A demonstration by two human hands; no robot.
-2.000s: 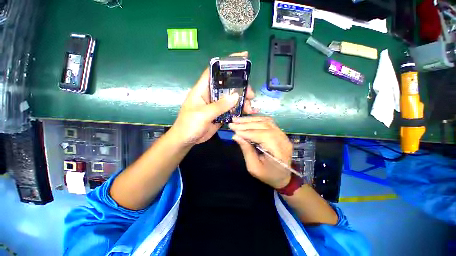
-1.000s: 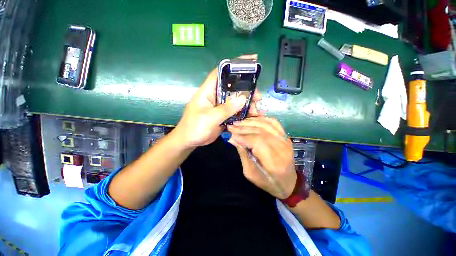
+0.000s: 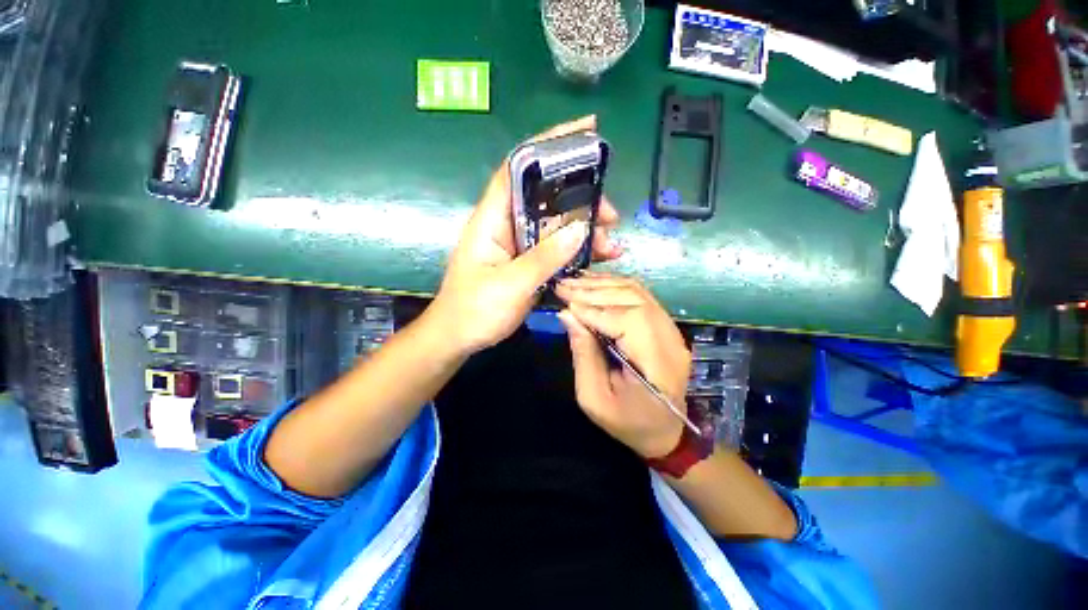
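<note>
A mobile phone unit [image 3: 561,179], dark inside with a silvery rim, is held upright just over the bench's front edge. My left hand [image 3: 495,262] grips it from the left, thumb on its open inner face and fingers behind it. My right hand [image 3: 626,358] is at the phone's lower end and holds a thin tweezers-like tool [image 3: 650,387], which slants down to the right across the palm. Its tip is hidden by my fingers at the phone's lower edge.
On the green bench [image 3: 322,179] lie another phone [image 3: 195,134], a yellow-green label [image 3: 453,86], a screw cup [image 3: 586,33], a rear housing [image 3: 687,155], a blue pick [image 3: 660,212], a knife [image 3: 861,130], a purple tube [image 3: 835,180], a wipe [image 3: 926,226] and an electric screwdriver [image 3: 984,280]. Blister trays [image 3: 257,328] sit below.
The phone's top end has tilted a little in my left hand. My right hand has turned slightly, and the tool shows more clearly. The bench view has shifted slightly.
</note>
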